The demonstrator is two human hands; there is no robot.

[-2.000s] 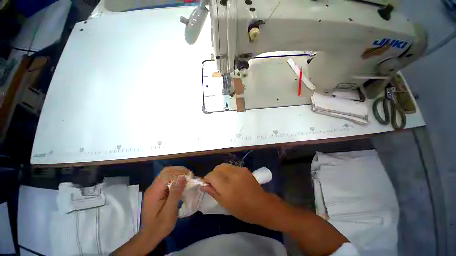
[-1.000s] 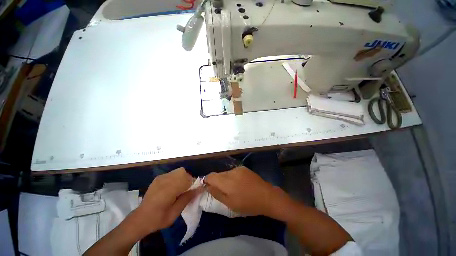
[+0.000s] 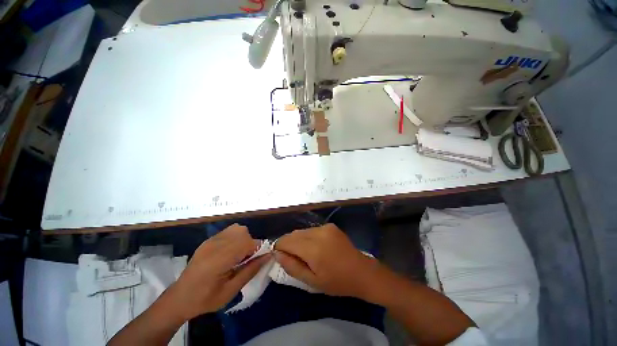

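A white cloth piece [image 3: 254,287] is held over my lap, in front of the table's front edge. My left hand [image 3: 220,270] pinches its upper edge from the left. My right hand [image 3: 325,260] pinches the same edge from the right, with the fingertips of both hands close together. A frayed loose end hangs below my left hand. The exact fold between my fingers is hidden by the hands.
A JUKI sewing machine [image 3: 433,51] stands on the white table [image 3: 162,128]. Olive-handled scissors [image 3: 521,152], a folded white bundle [image 3: 454,147] and a red stick [image 3: 401,115] lie at right. White cloth stacks lie lower left [image 3: 118,297] and lower right [image 3: 477,263].
Both hands have turned over the cloth edge and closed in on it since the earliest frame. The cloth's loose end came down below my left hand, then shifted slightly left and up.
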